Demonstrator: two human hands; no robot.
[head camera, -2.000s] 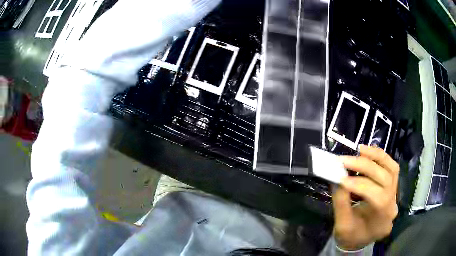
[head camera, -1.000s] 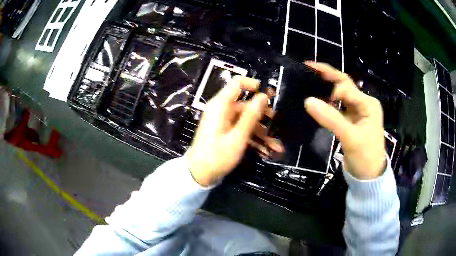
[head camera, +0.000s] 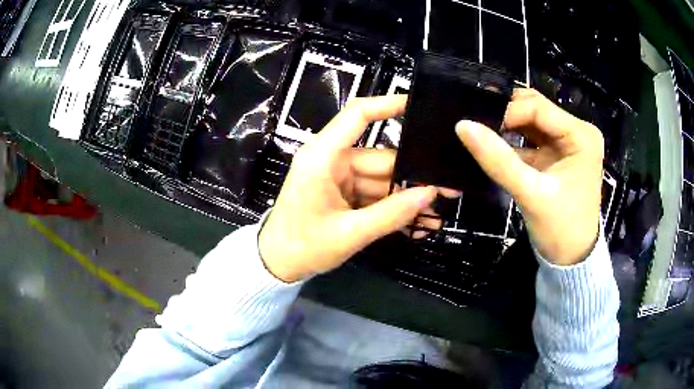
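My left hand (head camera: 342, 190) and my right hand (head camera: 544, 167) hold a black front housing (head camera: 441, 114) between them, above the bench. My left fingers grip its left side and lower end. My right thumb lies on its dark face and the right fingers are at its right edge. The face looks plain black; whether a separate film lies in the window cannot be told. A die-cut sheet (head camera: 498, 29) with black rectangles and white lines lies beneath and behind the housing, partly hidden by it and my hands.
A shell with a white window frame (head camera: 321, 96) lies left of my hands. More black shells (head camera: 183, 95) and shiny wrinkled film (head camera: 243, 99) lie further left. White ladder-like liners (head camera: 85, 72) lie at the far left. White-edged sheets (head camera: 670, 182) stand at the right. A red object (head camera: 46, 196) is on the floor.
Both hands have come together in front of me. The white piece held in my right hand two seconds ago no longer shows. The black housing is now clearly held between both hands.
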